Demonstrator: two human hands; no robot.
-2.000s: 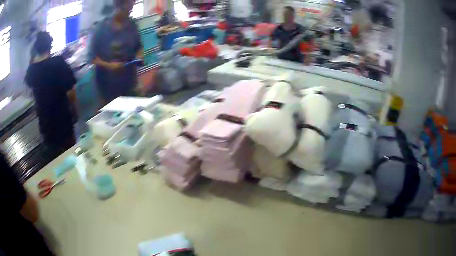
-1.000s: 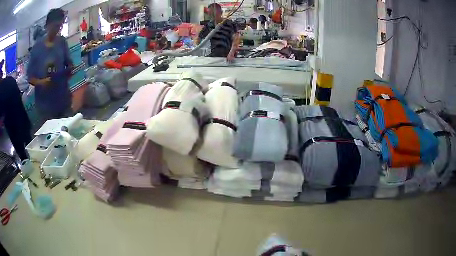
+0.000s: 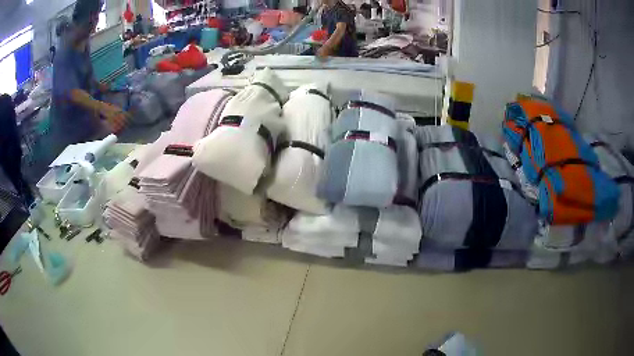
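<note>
Neither of my hands is in the picture. A pale blue-grey bundle with a dark band shows at the bottom edge, mostly cut off; what holds or bears it is hidden. Strapped curtain bundles line the beige table: pink bundles at the left, a cream bundle, a white bundle, a blue-grey bundle, a grey bundle with a dark stripe, and an orange-and-blue bundle on top at the right.
White parts trays, a turquoise-ended strip and red-handled scissors lie at the left. A person stands behind them. Another person is beyond the white table. A yellow-black marked pillar stands behind the row.
The view has swung right, then tipped slightly down. The blue-grey bundle at the bottom edge now shows farther right and less of it shows. The person at left has moved an arm.
</note>
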